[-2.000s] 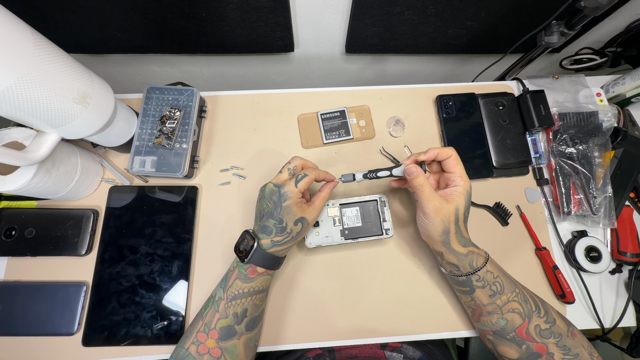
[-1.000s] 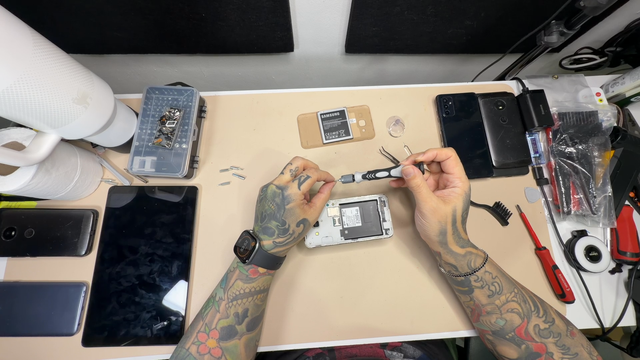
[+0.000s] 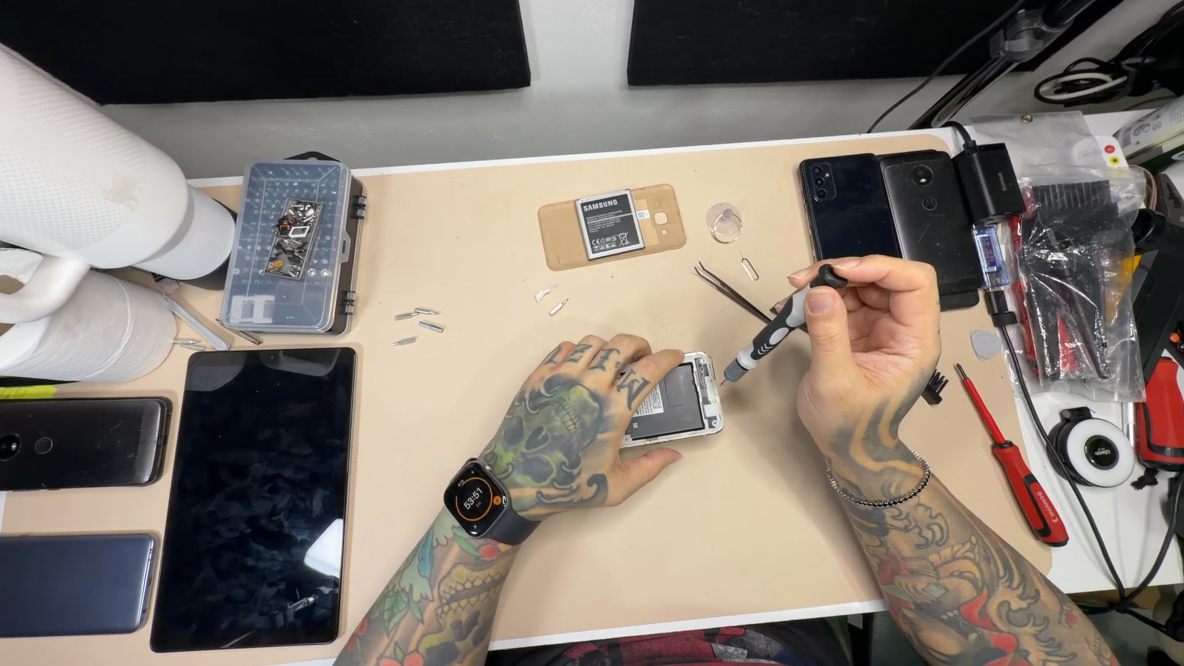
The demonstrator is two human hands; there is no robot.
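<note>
My left hand lies over the opened smartphone body and grips it by its long edges, hiding its left part. My right hand holds a grey and black precision screwdriver slanting down, its tip close to the phone's right end; whether it touches cannot be told. Behind the phone lie a gold back cover with a battery on it. Black tweezers lie partly behind the screwdriver. Several screwdriver bits lie loose to the left, and another bit lies behind my left hand.
A tablet and phones lie at left, beside a clear parts box and a white tumbler. At right are more phones, a red screwdriver, a bagged set of items, cables, and a ring light.
My left hand has left the screwdriver's tip and come down onto the phone body. The screwdriver, level before, now slants downward. A bit and a small pale piece now show behind my left hand.
</note>
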